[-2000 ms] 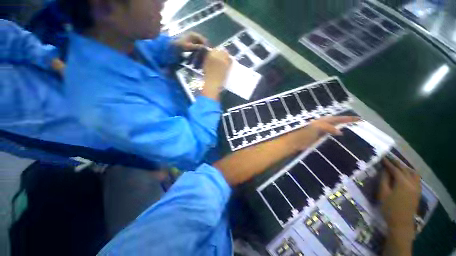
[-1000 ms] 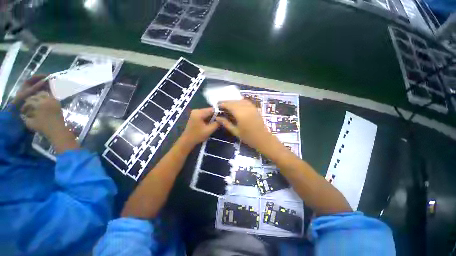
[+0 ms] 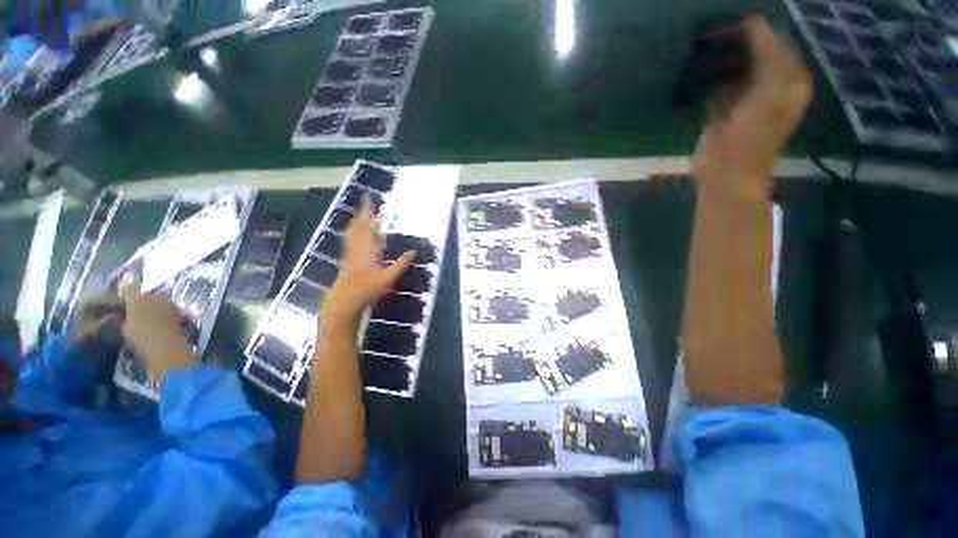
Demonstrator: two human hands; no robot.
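Observation:
The clear blister tray (image 3: 557,394) lies in front of me with several dark circuit boards (image 3: 517,442) in two columns of pockets. My left hand (image 3: 360,275) is open, fingers apart, on or just over the sticker sheet (image 3: 392,338), which has black rectangles below and bare white liner at its top. My right hand (image 3: 758,105) is raised at the upper right over the green surface, blurred. A dark blurred piece (image 3: 714,68) is at its fingers; I cannot tell whether it is a board or a sticker.
Spare sticker sheets (image 3: 275,353) lie partly under the working sheet. Filled trays (image 3: 305,135) (image 3: 903,137) stand on the green surface beyond the pale rail (image 3: 630,171). A white strip (image 3: 678,405) is mostly hidden by my right forearm. A neighbour's hands (image 3: 152,326) hold a white sheet at left.
My hands have parted: the right moved up and right with a dark piece, the left moved left. The working sheet has shifted left off the tray, uncovering its boards.

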